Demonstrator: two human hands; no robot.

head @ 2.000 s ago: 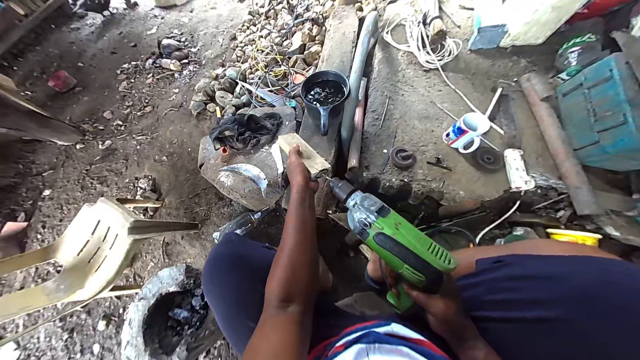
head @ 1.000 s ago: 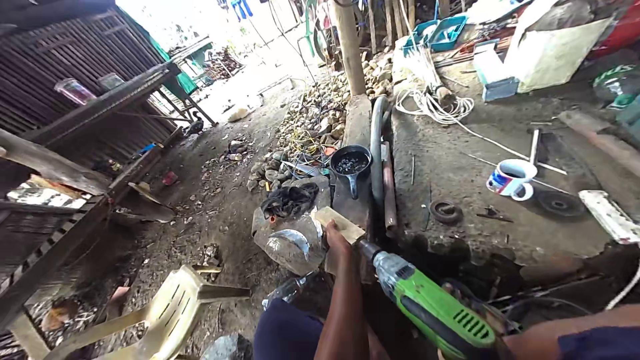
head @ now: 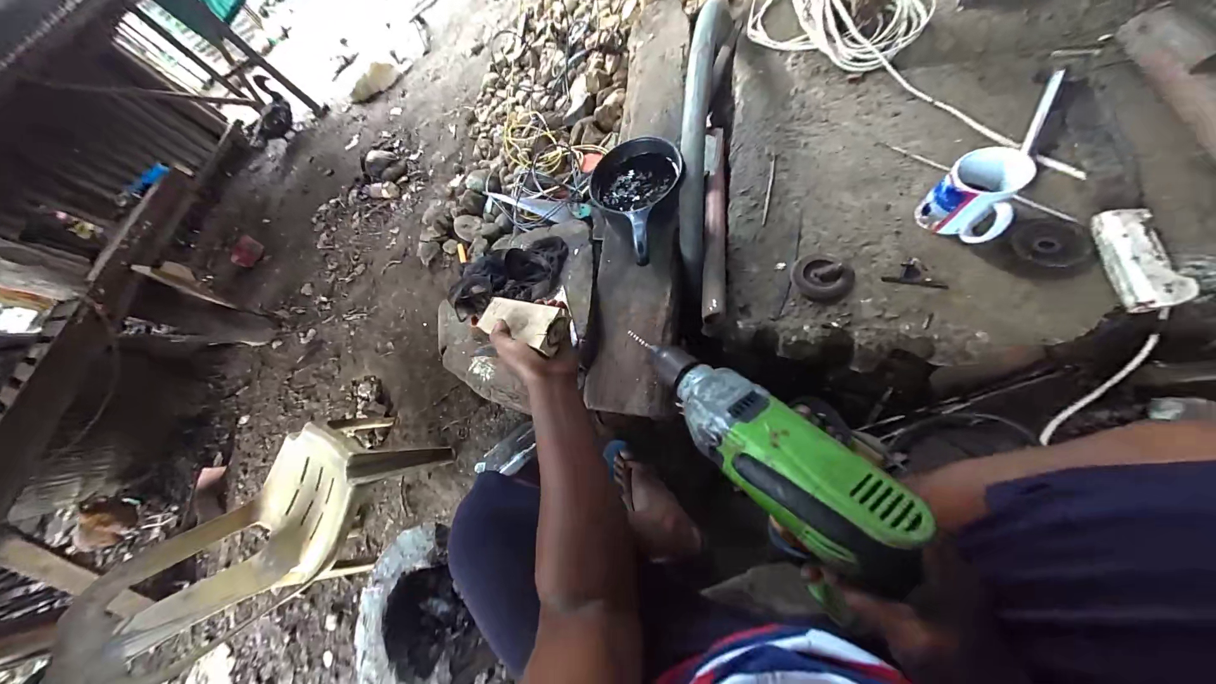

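My left hand grips a small pale wooden block beside the dark crumpled cloth, over a flat stone. A green and grey power drill is in my right hand, which is partly hidden under its body at the handle. The drill's bit points up and left, apart from the block, over the end of a wooden plank. A black pan with dark contents rests farther up that plank.
A grey pipe lies along the plank. To the right are a mug, coiled white rope and a round metal part. A broken plastic chair and a hollow container are at lower left. Stones lie beyond.
The drill and the block were close together in the earlier frames; now a gap shows between the bit and the block. The view has shifted.
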